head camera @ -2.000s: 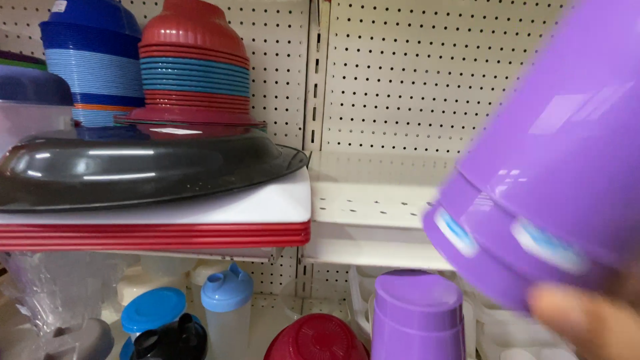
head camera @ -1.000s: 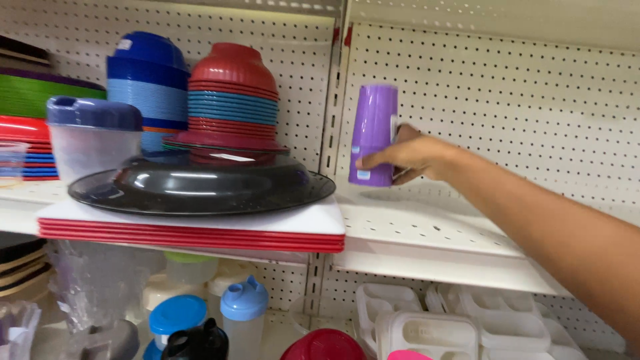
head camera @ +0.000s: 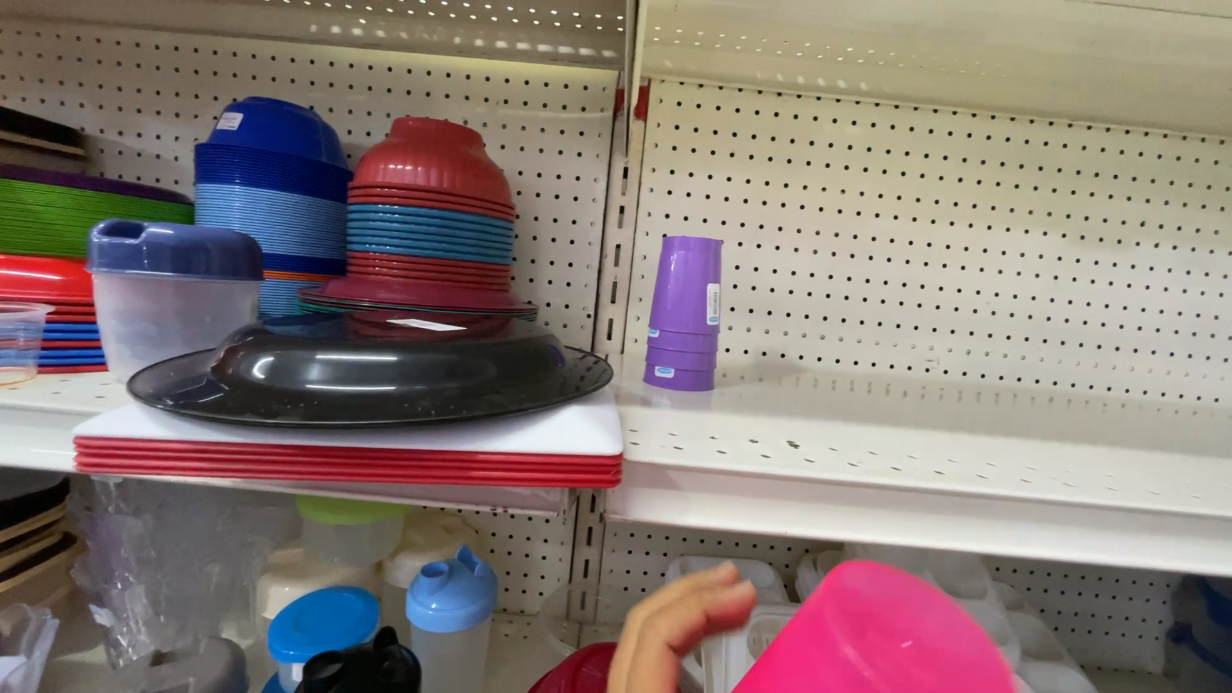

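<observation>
Fingers of what looks like my left hand [head camera: 674,626] rise at the bottom edge, curled toward a bright pink plastic cup [head camera: 871,635]. A small gap shows between the fingertips and the cup's upper side; the palm and the cup's lower part are cut off, so a hold on it cannot be told. My right hand is out of view. A stack of purple plastic cups [head camera: 685,303], nested upside down, stands on the white metal shelf [head camera: 914,433], right of the upright post.
Left of the post, a black oval platter [head camera: 375,371] lies on white and red trays [head camera: 346,462], near red bowls [head camera: 431,164], blue bowls [head camera: 269,192] and a lidded container [head camera: 173,298]. Below stand a blue-lidded shaker bottle [head camera: 450,606] and white plastic containers [head camera: 760,630].
My right hand has let go of the purple cups, which now stand on the shelf, and has left the view. Fingers and a larger part of a pink cup have come in at the bottom.
</observation>
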